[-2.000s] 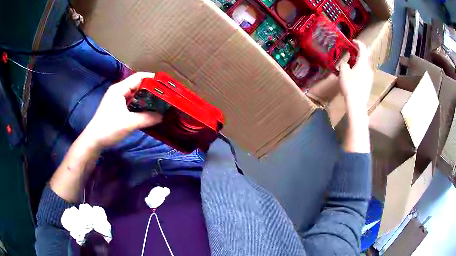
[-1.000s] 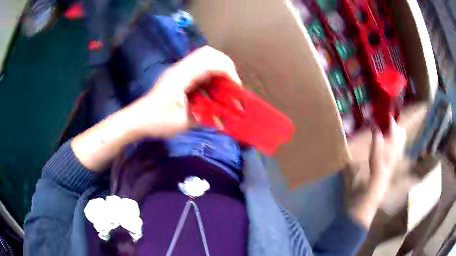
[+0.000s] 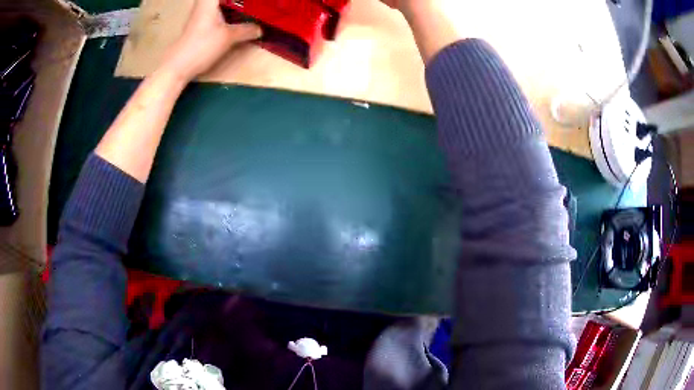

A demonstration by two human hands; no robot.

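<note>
Red housings [image 3: 285, 24] are at the top edge of the view, above the pale board [image 3: 373, 68] at the back of the bench; the edge cuts them off. My left hand [image 3: 204, 36] grips their left side, with the thumb along the near face. Whether they rest on the board or are held above it, I cannot tell. My right hand [image 3: 401, 4] is mostly cut off by the top edge, right of the housings. Its fingers are hidden, so what it holds does not show.
The dark green bench top [image 3: 304, 175] lies in front of me. A brown carton [image 3: 61, 46] with shiny black items stands at left. At right are a white round device [image 3: 618, 141] and a black square object with a round centre [image 3: 628, 247]. A box with red housings [image 3: 597, 354] is at lower right.
The view has turned from the large carton to the bench. My left hand has carried its red housings over to the back board. My right arm has left the carton and reaches forward.
</note>
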